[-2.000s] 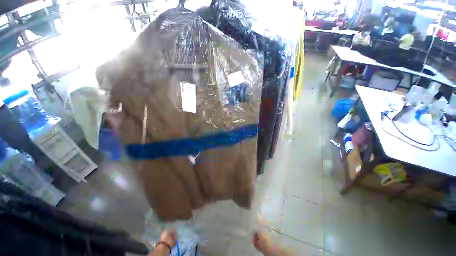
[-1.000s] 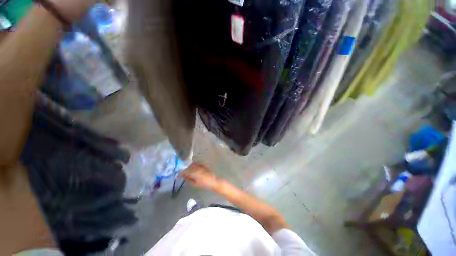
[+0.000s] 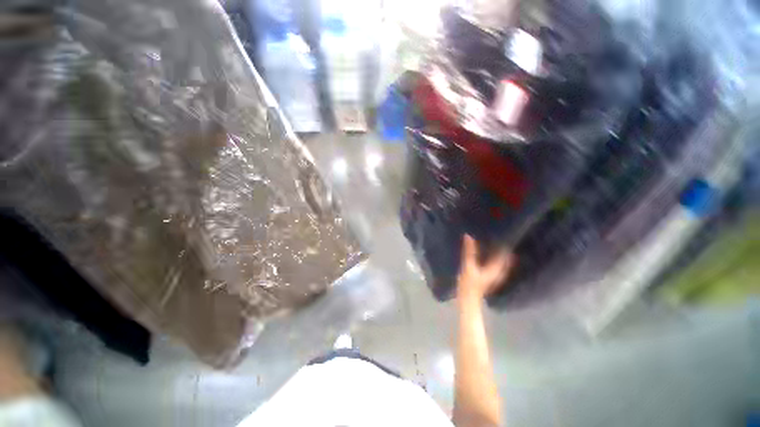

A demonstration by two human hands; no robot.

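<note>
A brown coat in a shiny clear poly cover [image 3: 192, 208] hangs tilted at the left, close to me. A black coat under film [image 3: 442, 200], with a red band [image 3: 496, 171] and white tags, hangs at the right. My right hand [image 3: 485, 271] is at the lower edge of the black coat, blurred, with fingers apart and no visible grip. At the lower left edge only a blurred bit of my left arm [image 3: 15, 367] and pale sleeve show. My left hand is out of the picture.
More covered garments follow at the right, one pale with a blue band [image 3: 698, 197], then yellow-green garments [image 3: 725, 263]. A black garment [image 3: 79, 288] hangs below the brown coat. White stands and a blue item [image 3: 393, 113] are at the back. Clear plastic [image 3: 354, 296] shows near the floor.
The brown coat is now at the left, apart from the black coats. My right hand has moved from the plastic below to the black coat's hem. My left arm is lower.
</note>
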